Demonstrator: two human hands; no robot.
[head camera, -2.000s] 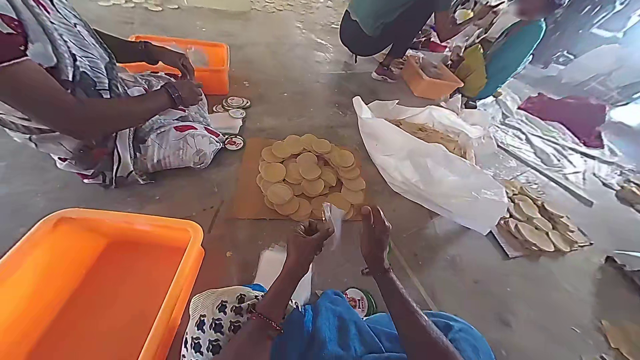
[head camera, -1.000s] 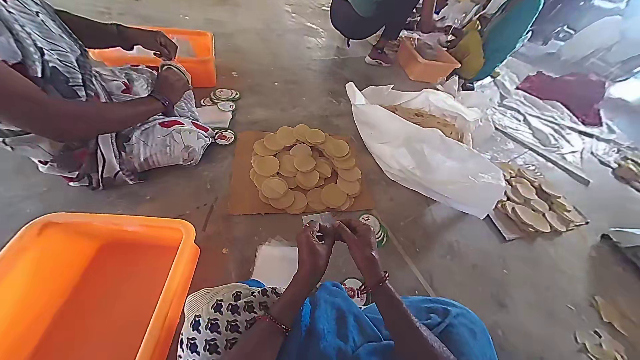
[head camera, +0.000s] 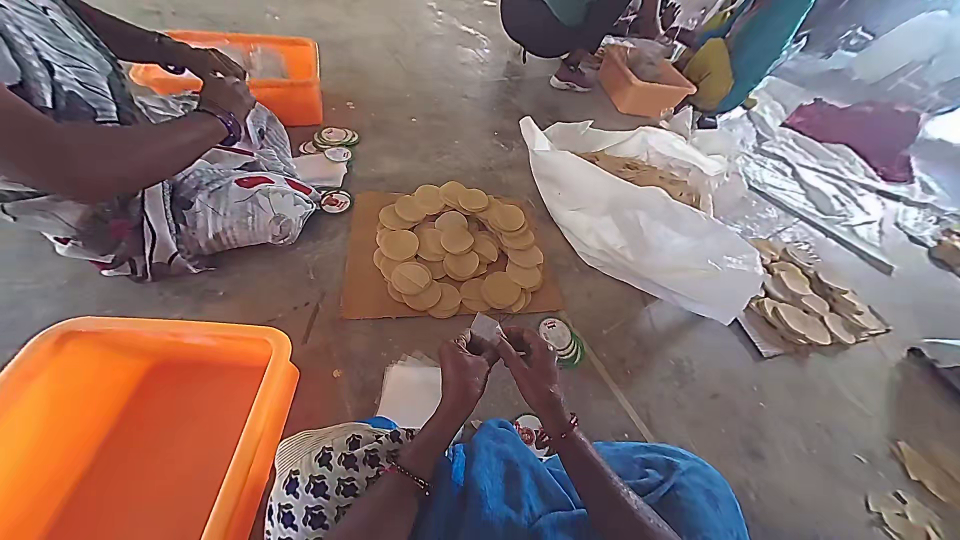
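Both hands meet in front of my lap. My left hand (head camera: 466, 367) and my right hand (head camera: 534, 366) pinch a small clear plastic pouch (head camera: 487, 328) between their fingertips, its top edge standing up. Just beyond lies a cardboard sheet (head camera: 358, 289) covered with flat round tan discs (head camera: 457, 240), some overlapping in a ring. Beside my right hand is a stack of round printed labels (head camera: 556, 335) with green edges. More round labels (head camera: 531, 433) lie by my right wrist. A pile of flat clear pouches (head camera: 411, 390) rests on the floor left of my left hand.
An empty orange tub (head camera: 279, 375) stands at my left. A person (head camera: 112, 142) works beyond it beside another orange tub (head camera: 300, 82). To the right are an open white sack (head camera: 637, 232) and a heap of discs (head camera: 806, 307). Other people sit near a third tub (head camera: 645, 86).
Two seconds ago my hands were apart with a whitish pouch at my left hand; now they are together on the pouch. The person at left has shifted their hands.
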